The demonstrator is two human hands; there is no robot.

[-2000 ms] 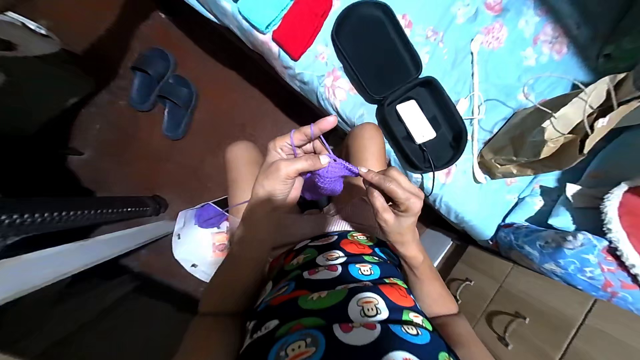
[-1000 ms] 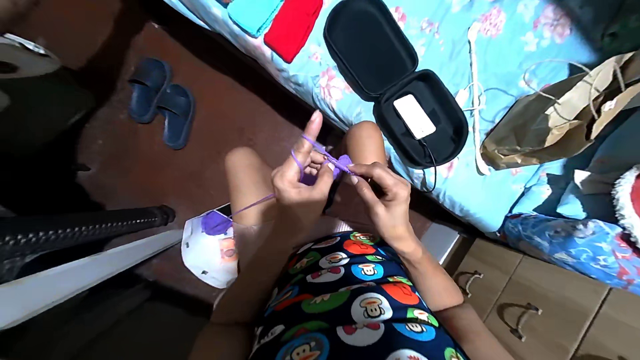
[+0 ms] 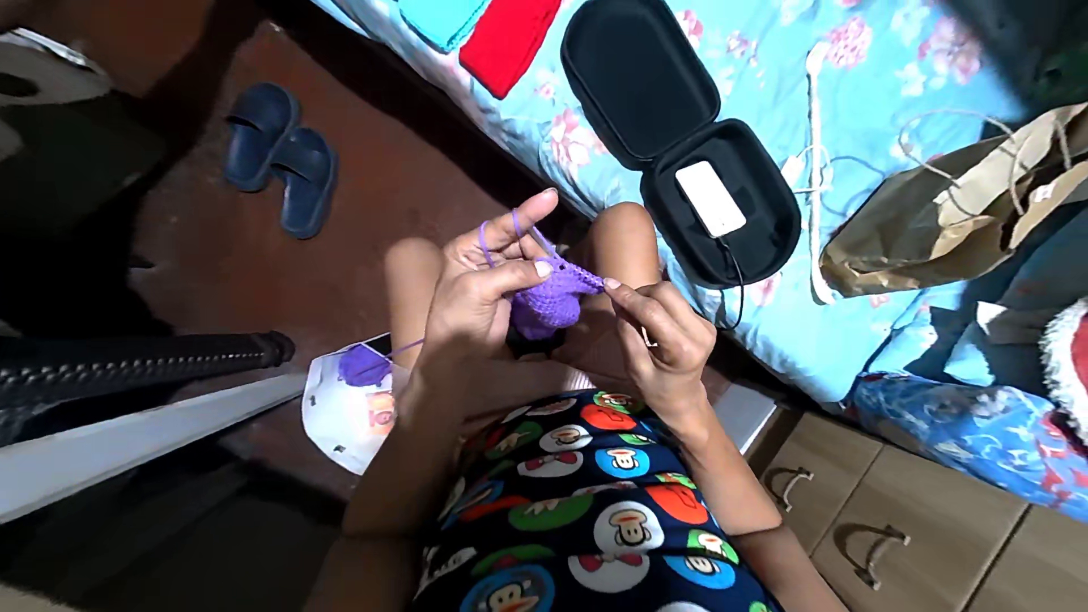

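Observation:
A purple crocheted piece (image 3: 551,297) hangs between my hands above my lap. My left hand (image 3: 484,285) pinches its upper edge with the thumb, and purple yarn loops around the raised index finger. At the right end of the edge, my right hand (image 3: 663,331) pinches the work between thumb and index finger; a hook is mostly hidden in that hand. The yarn runs down left to a purple ball of yarn (image 3: 364,365) on a white bag (image 3: 327,416) beside my leg.
An open black case (image 3: 769,183) with a white power bank (image 3: 711,199) and cable lies on the flowered bed sheet (image 3: 765,327). Nearby are a paper bag (image 3: 901,221), a white hanger (image 3: 816,170) and red knitwork (image 3: 507,42). Slippers (image 3: 306,183) lie on the floor; drawers (image 3: 926,510) stand at right.
My hands were close together over the work one second ago; now they are farther apart, with the crocheted edge stretched between them and the piece more visible.

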